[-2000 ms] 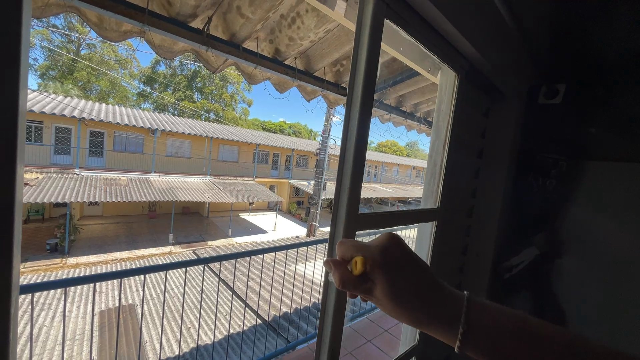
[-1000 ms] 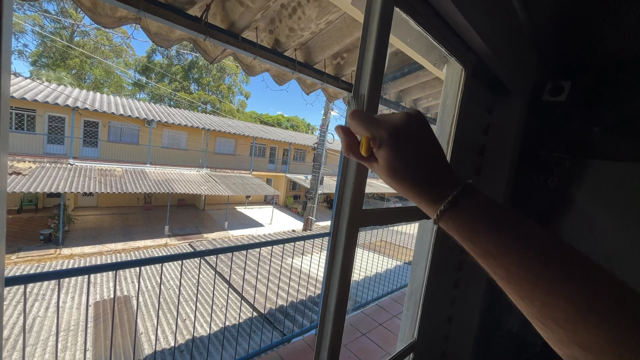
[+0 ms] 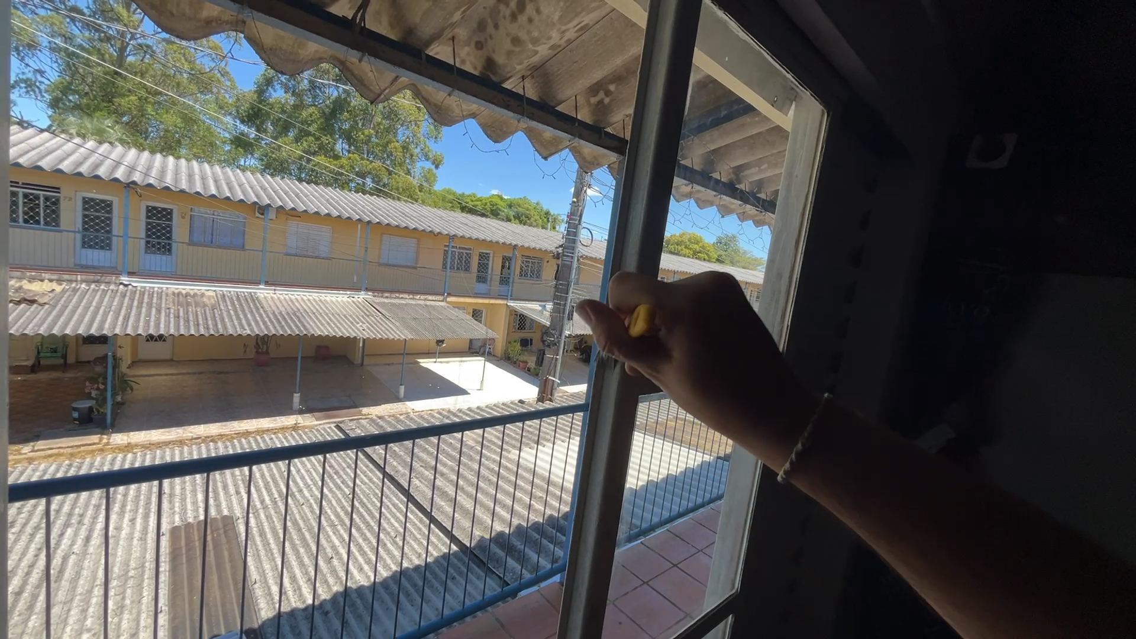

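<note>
My right hand (image 3: 692, 342) is closed around a small yellow handle (image 3: 641, 320), whose end shows between thumb and fingers. The rest of what it holds is hidden by the hand. A thin bracelet circles the wrist. The fist is at the dark upright bar of a window frame (image 3: 612, 461); whether they touch is not clear. Right of the bar is a glass pane, with the balcony visible through it. My left hand is out of view.
Outside runs a blue balcony railing (image 3: 293, 453) above reddish floor tiles (image 3: 645, 586). Corrugated roofing (image 3: 115, 568) lies beyond it, then a long yellow building (image 3: 351, 248). A corrugated awning (image 3: 515, 53) hangs overhead. A dark wall (image 3: 1012, 399) stands at the right.
My right hand first rose along the upright window bar, then came back lower on it. The yellow handle stays in my grasp.
</note>
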